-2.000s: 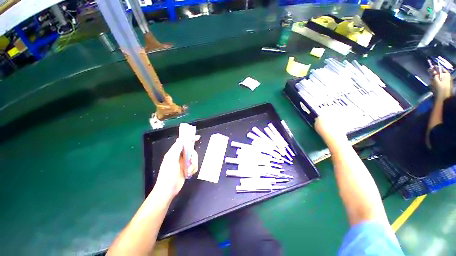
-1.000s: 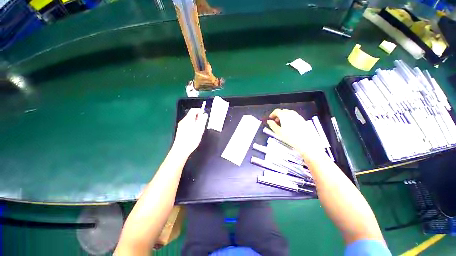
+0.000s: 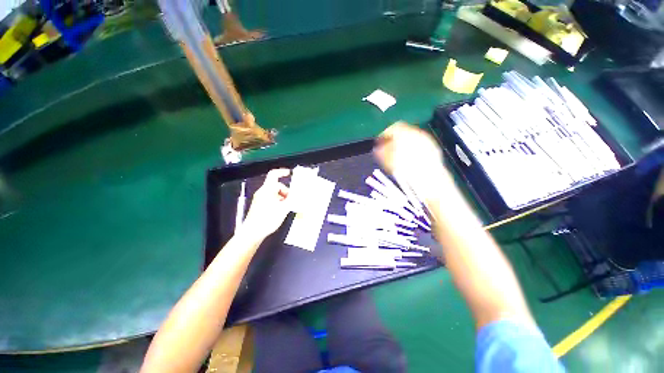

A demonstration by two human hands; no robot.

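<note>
A black tray [image 3: 269, 291] lies on the green bench in front of me. Several slim white parts [image 3: 375, 227] lie fanned in its right half. White sheets [image 3: 311, 218] lie left of them, partly overlapping. One thin white part [image 3: 241, 207] lies alone near the tray's left side. My left hand [image 3: 268, 204] is at the left edge of the sheets, its fingertips touching or very near them; its grip is unclear. My right hand [image 3: 408, 149] is blurred over the tray's back edge, fingers curled; whether it holds anything cannot be seen.
A full parts tray [image 3: 535, 142] stands at the right. Behind are a white scrap [image 3: 380, 100], yellow paper [image 3: 461, 77], a thin dark stick [image 3: 424, 46] and a box of yellow material [image 3: 542, 25]. A brown-taped post [image 3: 218, 80] stands behind the tray. A person's dark clothing shows at the right edge.
The thin white part has left my left hand and lies at the tray's left; that hand has moved to the sheets. My right hand has moved from the fanned parts to the tray's back edge.
</note>
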